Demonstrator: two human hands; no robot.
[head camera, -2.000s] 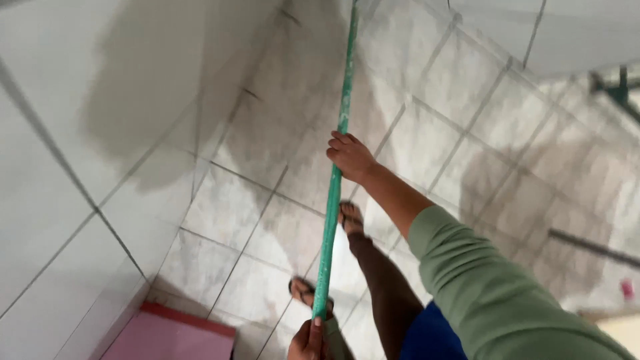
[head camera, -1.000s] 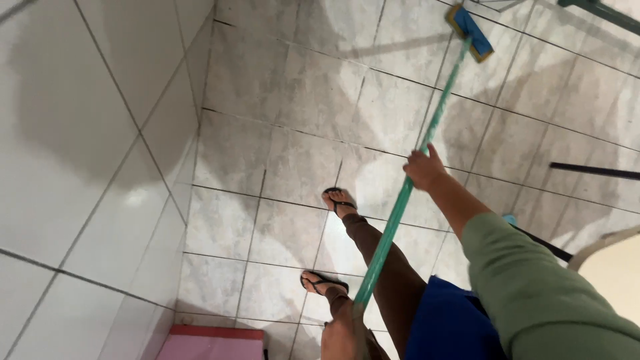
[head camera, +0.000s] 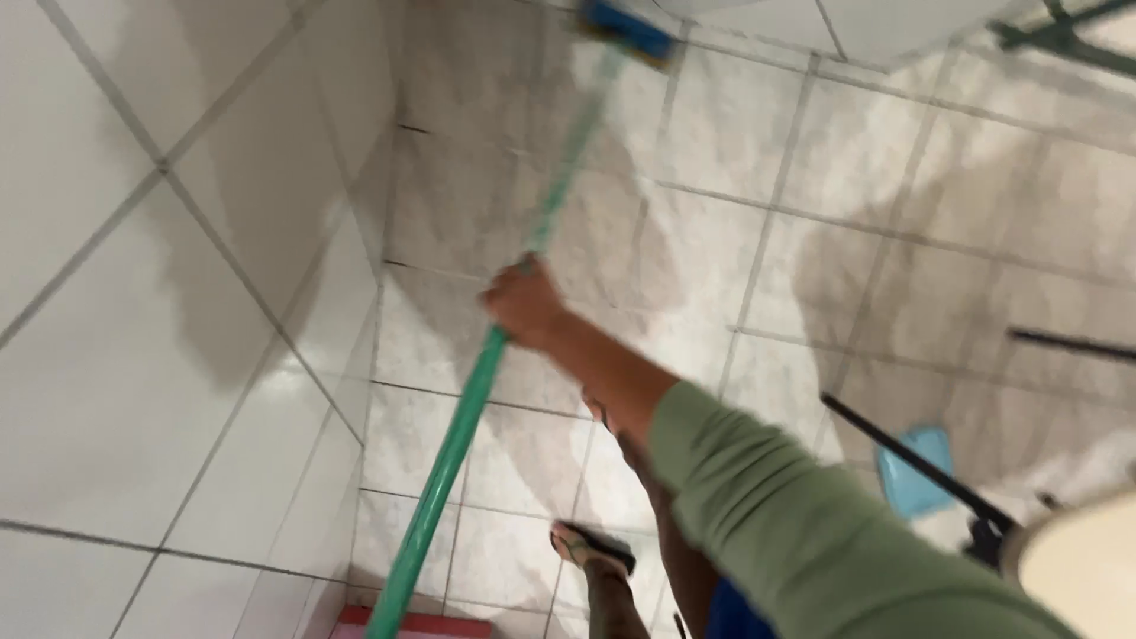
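Observation:
My right hand (head camera: 525, 302), at the end of a green sleeve, is closed around the middle of a long green pole (head camera: 448, 461). At the pole's far end, near the top of the view, a blue broom or brush head (head camera: 627, 32) with a yellowish edge is on or just above the tiled floor (head camera: 710, 257); blur hides which. The pole's near end runs out of the bottom edge. My left hand is out of view.
A tiled wall (head camera: 204, 293) rises at the left. A red-edged pink object (head camera: 426, 624) lies at the bottom. To the right are a light blue object (head camera: 916, 470), black legs (head camera: 914, 461), a pale round seat or tabletop (head camera: 1083, 568) and a dark green frame (head camera: 1065, 37). My sandalled feet (head camera: 590, 546) stand below.
The broom head has moved left, from the upper right to the top middle, and my right hand has moved left with the pole. My left hand, on the pole's near end before, has left the view.

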